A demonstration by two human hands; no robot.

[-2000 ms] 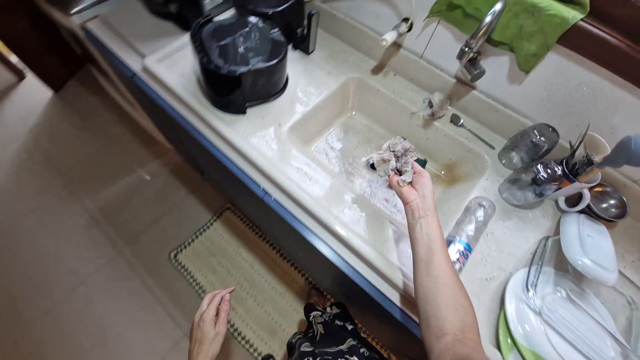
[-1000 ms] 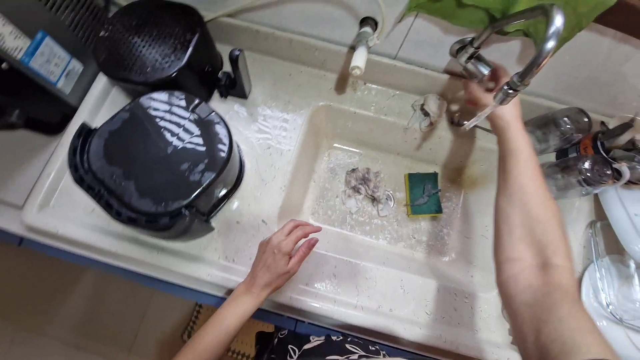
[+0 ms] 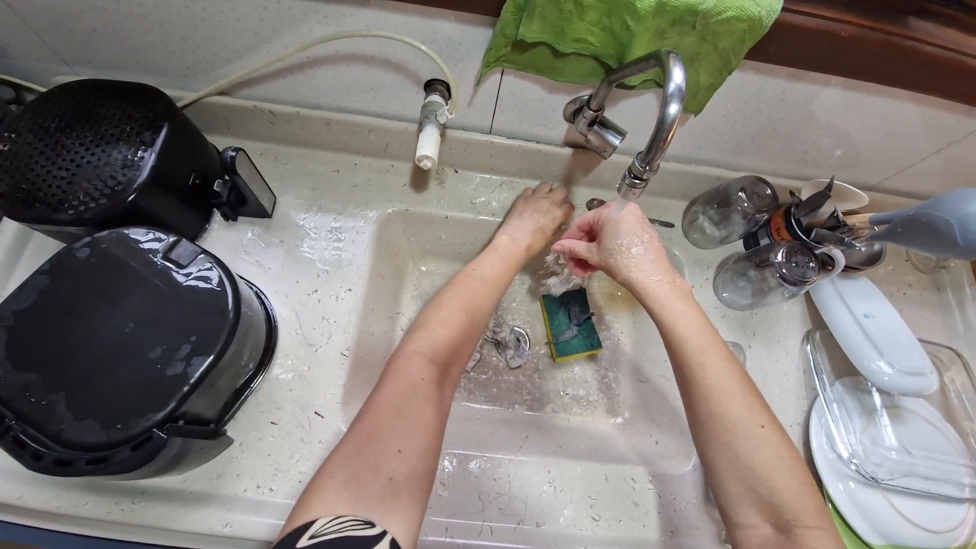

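Observation:
Under the spout of the chrome faucet (image 3: 662, 114), my right hand (image 3: 621, 248) is wet, with its fingers curled together; whether something is pinched in them cannot be told. My left hand (image 3: 536, 216) reaches to the back rim of the sink basin (image 3: 396, 267), palm down, and what lies under it is hidden. A green and yellow sponge (image 3: 570, 324) lies in the basin below my right hand, with a dark scrap on it. Beside the sponge, a crumpled greyish wad (image 3: 499, 335) sits at the metal drain (image 3: 518, 347). A spoon (image 3: 595, 204) lies partly hidden behind my right hand.
Left of the basin stand a black perforated basket (image 3: 99, 152) and a black air fryer drawer (image 3: 114, 343). Glass jars (image 3: 728, 212), a utensil holder (image 3: 781, 226), a white dish (image 3: 873, 332) and a glass baking dish (image 3: 900, 457) are at the right. A green cloth (image 3: 564, 38) hangs behind the faucet.
My right hand has come from the faucet handle to beneath the spout. My left hand has moved from the basin's front edge to its back. The sponge stays in the basin.

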